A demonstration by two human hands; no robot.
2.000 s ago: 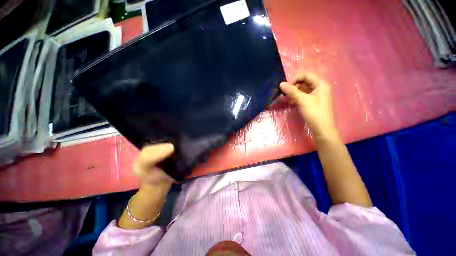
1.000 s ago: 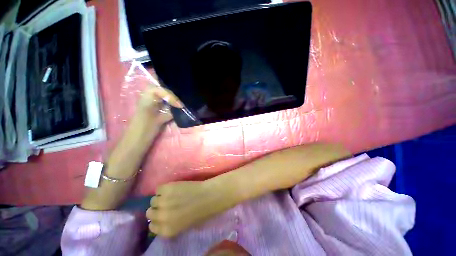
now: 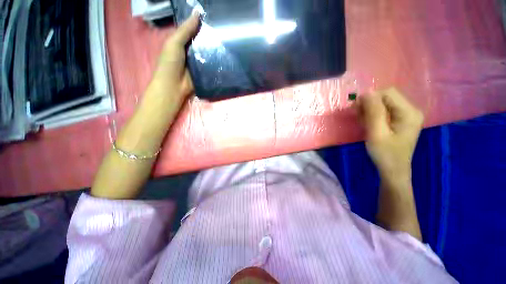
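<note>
A dark glossy tablet (image 3: 288, 55) lies at the top middle with its upper part outside the picture. Bright glare crosses its face, and shiny clear film shows at its upper left. My left hand (image 3: 183, 61) grips its left edge, thumb on the face and the other fingers partly hidden. My right hand (image 3: 391, 122) is to the right of the tablet, apart from it, fingers curled. A small dark green square (image 3: 353, 96) shows at its pinched fingertips; what it is, I cannot tell.
A stack with a dark tablet (image 3: 61, 52) on top and white foam sheets (image 3: 102, 66) stands at the left. Another white-edged stack (image 3: 152, 8) is partly visible at the top. The red table (image 3: 233, 147) has wrinkled clear plastic over it. Blue material (image 3: 471, 183) is at the lower right.
My right hand has moved from near my left forearm to the right of the tablet. The white label seen on my left wrist is gone from there. The tablet sits higher in view, its glare changed.
</note>
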